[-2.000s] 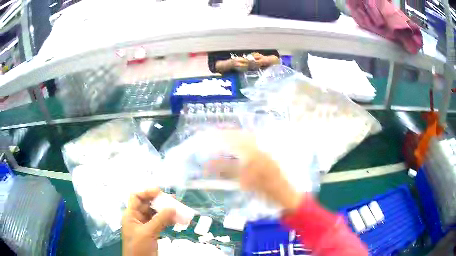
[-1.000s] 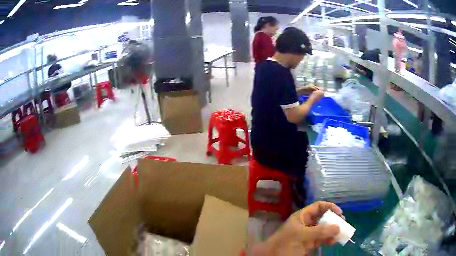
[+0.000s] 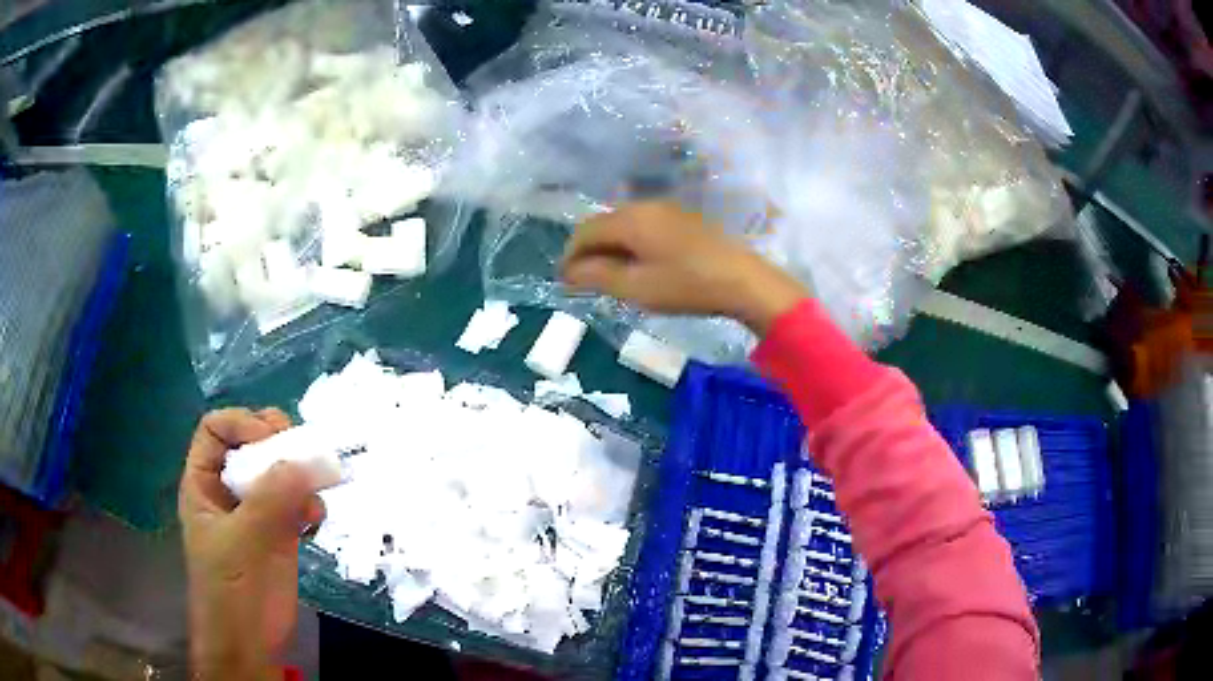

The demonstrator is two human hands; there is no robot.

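My left hand (image 3: pixel 253 499) is closed on a white block (image 3: pixel 282 459) at the left edge of the heap of small white inserts (image 3: pixel 466 499). My right hand (image 3: pixel 659 266), in a pink sleeve, is over the large loose polybag (image 3: pixel 825 173). Its fingers are curled and blurred; I cannot tell if they hold anything. Loose white blocks (image 3: pixel 556 343) lie between the heap and my right hand. An open clear polybag of white blocks (image 3: pixel 313 200) lies behind the heap. Slim white stick parts (image 3: pixel 725 572) lie in rows in a blue tray (image 3: pixel 732 399) right of the heap.
Another blue tray (image 3: pixel 1064 532) at the right holds three filled cases (image 3: pixel 1007 463). Stacked clear trays (image 3: pixel 47 306) stand at the far left, with another stack at the right edge. White sheets (image 3: pixel 998 60) lie at the back right.
One second ago the view had turned to the floor, carton and a standing worker; now it faces the bench again. A white block is still held. The heap shows more fully than two seconds ago.
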